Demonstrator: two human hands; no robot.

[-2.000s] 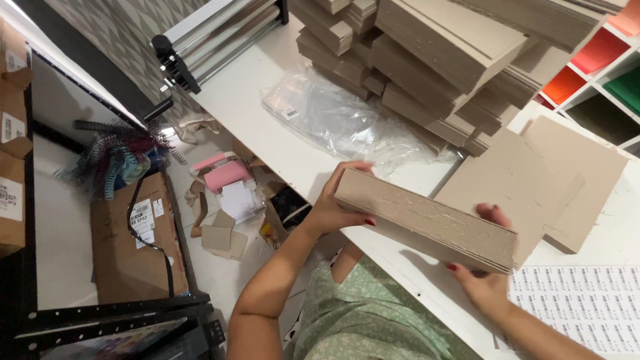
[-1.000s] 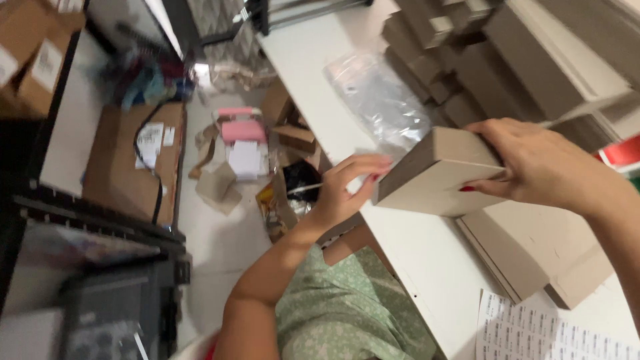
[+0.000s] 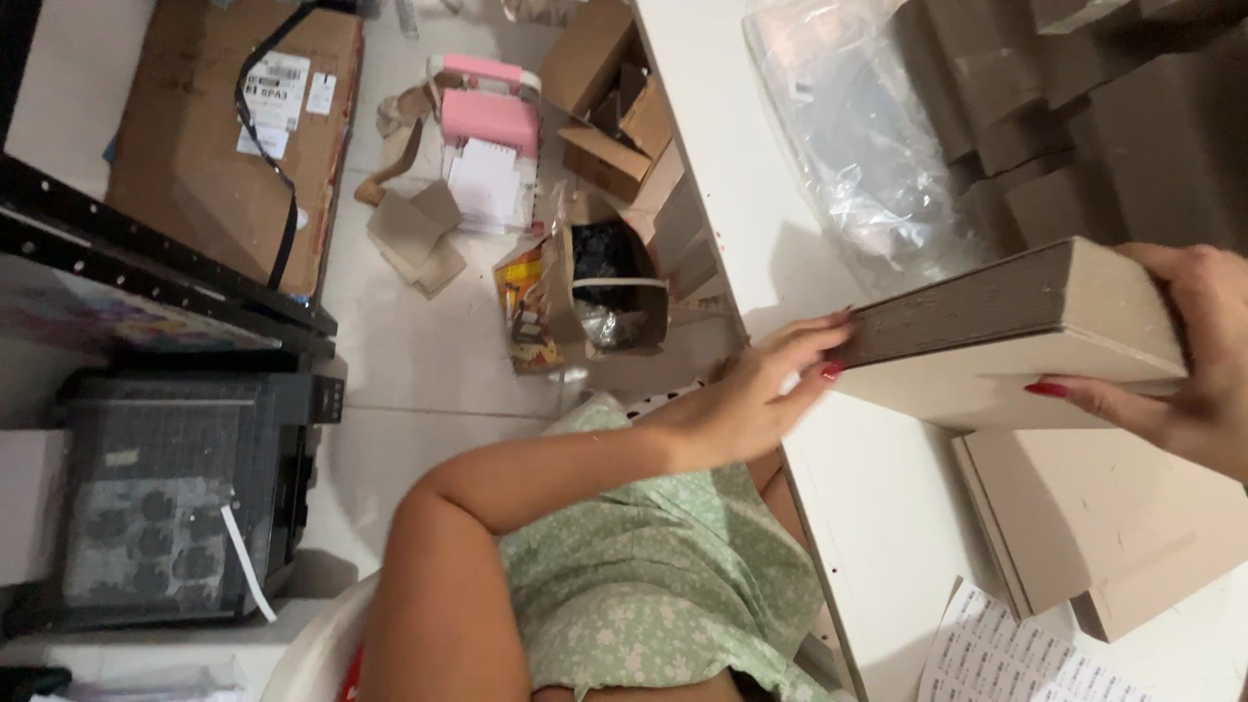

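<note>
A thick stack of greyish-brown cardboard sheets [image 3: 975,302] is tilted above the white table, held between both hands. My right hand [image 3: 1189,361] grips its right end, with the thumb along the lower face and the fingers over the far side. At the left end, my left hand [image 3: 770,390] touches the stack's narrow edge with its fingertips and thumb. Flat on the table below lie more cardboard pieces [image 3: 1102,507], stacked. Next to them is a sheet of printed labels [image 3: 1014,653]. A clear plastic bag [image 3: 858,146] lies behind the held stack.
More cardboard stacks [image 3: 1150,127] stand at the upper right. On the floor left of the white table [image 3: 707,146] are an open carton [image 3: 614,107], a paper bag [image 3: 565,283], a pink item [image 3: 487,112] and card scraps [image 3: 414,234]. A black shelf frame [image 3: 146,263] stands at left.
Two seconds ago the stack lay lengthwise across both hands; it has since been turned, and my right hand has shifted to grip its right end. The view has swung toward the floor.
</note>
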